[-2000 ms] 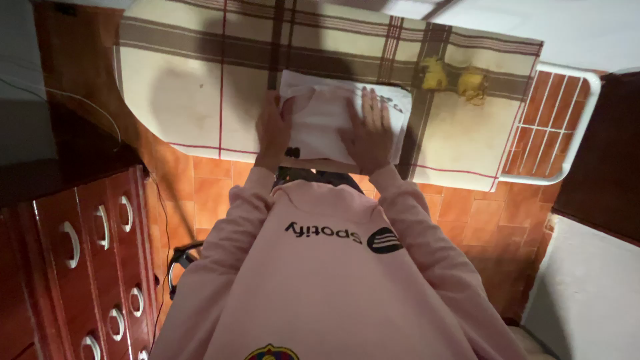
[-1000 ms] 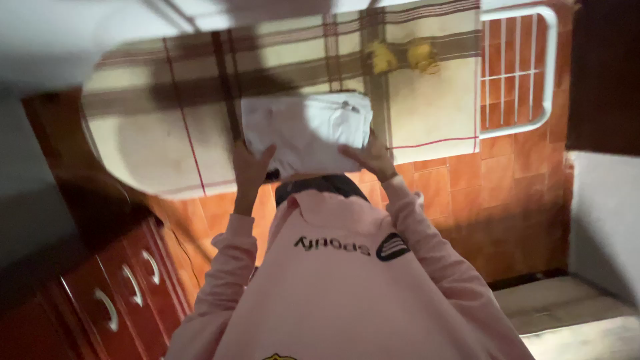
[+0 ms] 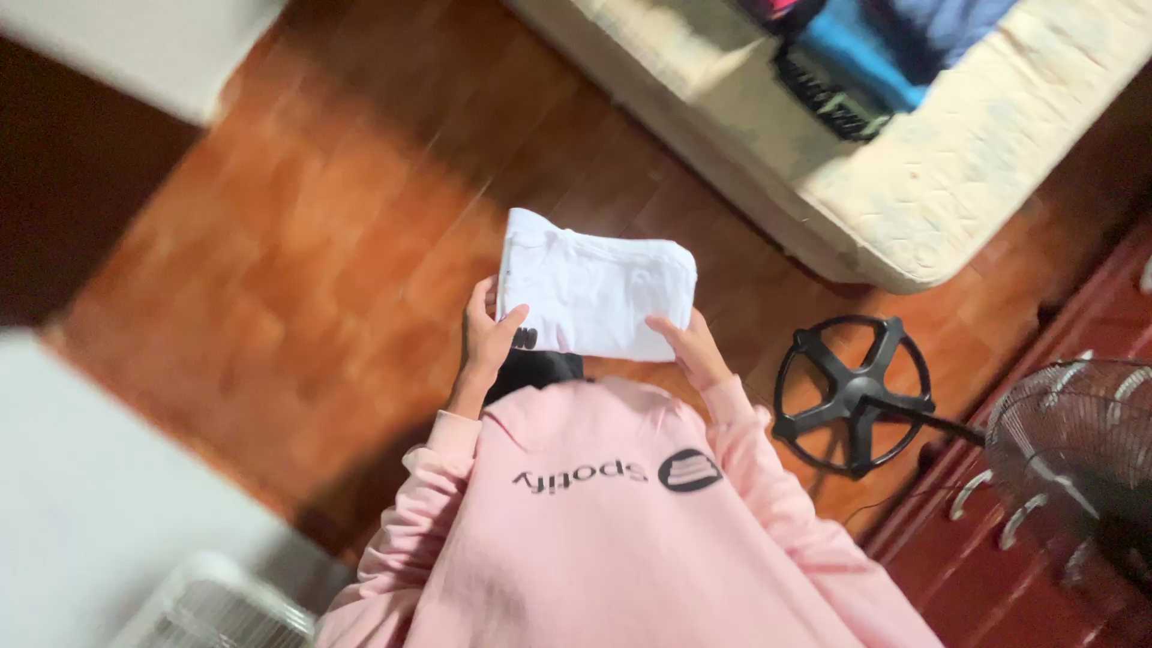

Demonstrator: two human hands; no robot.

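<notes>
A folded white cloth garment (image 3: 598, 292) is held up in front of my chest, above the tiled floor, with a small dark print at its lower left corner. My left hand (image 3: 489, 333) grips its left edge, thumb on top and fingers beneath. On the right edge my right hand (image 3: 686, 346) holds it in the same way. The fingers under the cloth are hidden.
A bare mattress (image 3: 954, 171) at the upper right carries a pile of blue and dark clothes (image 3: 864, 54). A pedestal fan's round black base (image 3: 855, 391) and wire cage (image 3: 1071, 441) stand at the right, beside a red drawer unit (image 3: 972, 558). A white rack (image 3: 211, 603) is at the lower left.
The view has turned from the cloth-covered ironing board to the floor and mattress. The folded white garment, on the board two seconds ago, is now lifted between both hands.
</notes>
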